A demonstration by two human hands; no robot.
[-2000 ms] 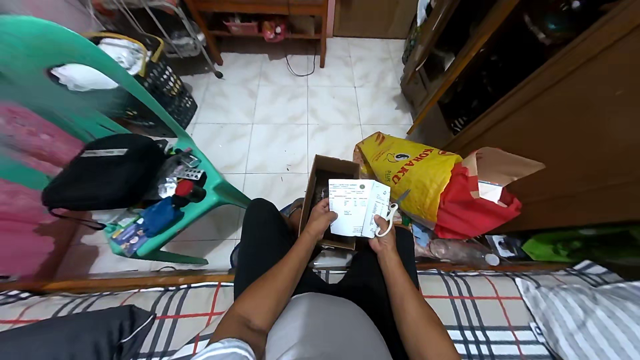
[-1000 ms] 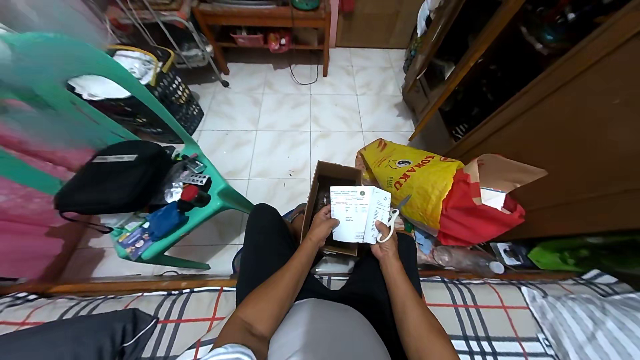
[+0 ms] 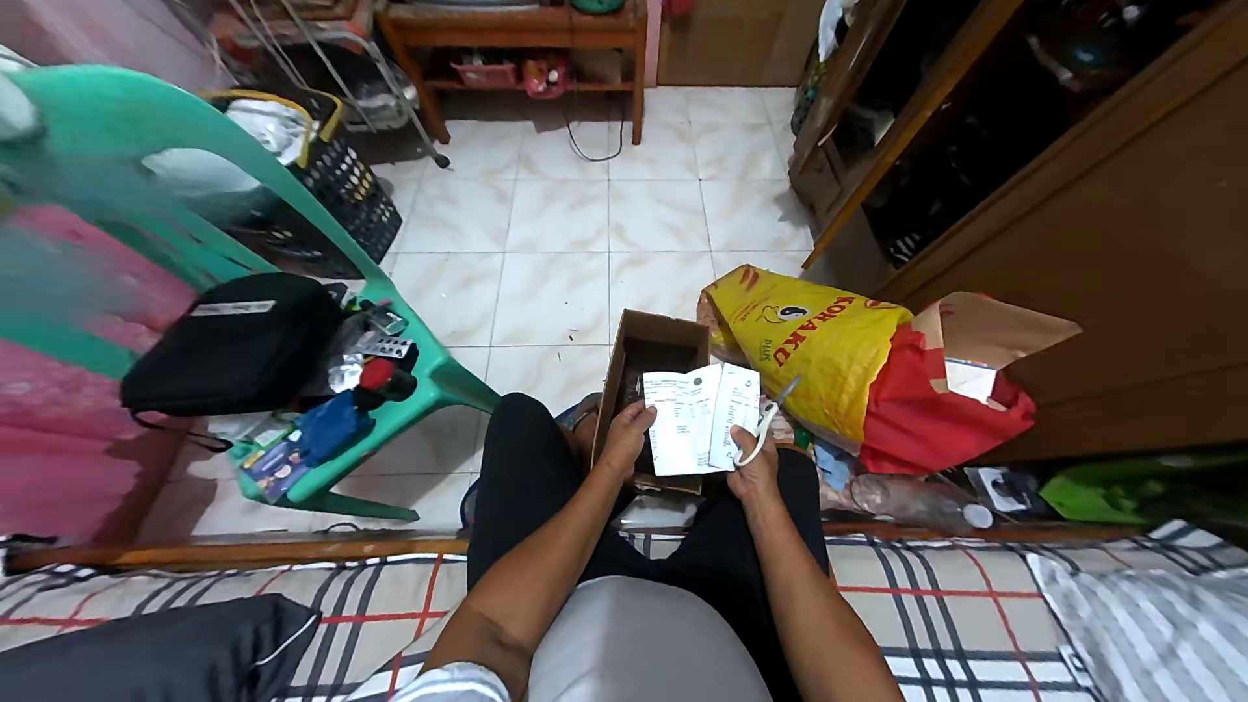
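Note:
My left hand grips the left edge of a creased white printed paper, held over an open cardboard box. At the paper's right edge, my right hand holds both the paper and a pair of scissors with white handles. The scissors' blades point up and to the right, away from the paper. The box stands between my legs, and its dark inside is partly hidden by the paper. To the right of the box lies a yellow and red plastic sack.
At left, a green plastic chair bears a black case, a blue pouch and small packets. Behind it stands a black basket. A clear plastic bottle lies near the bed's edge. A wooden cabinet is at right.

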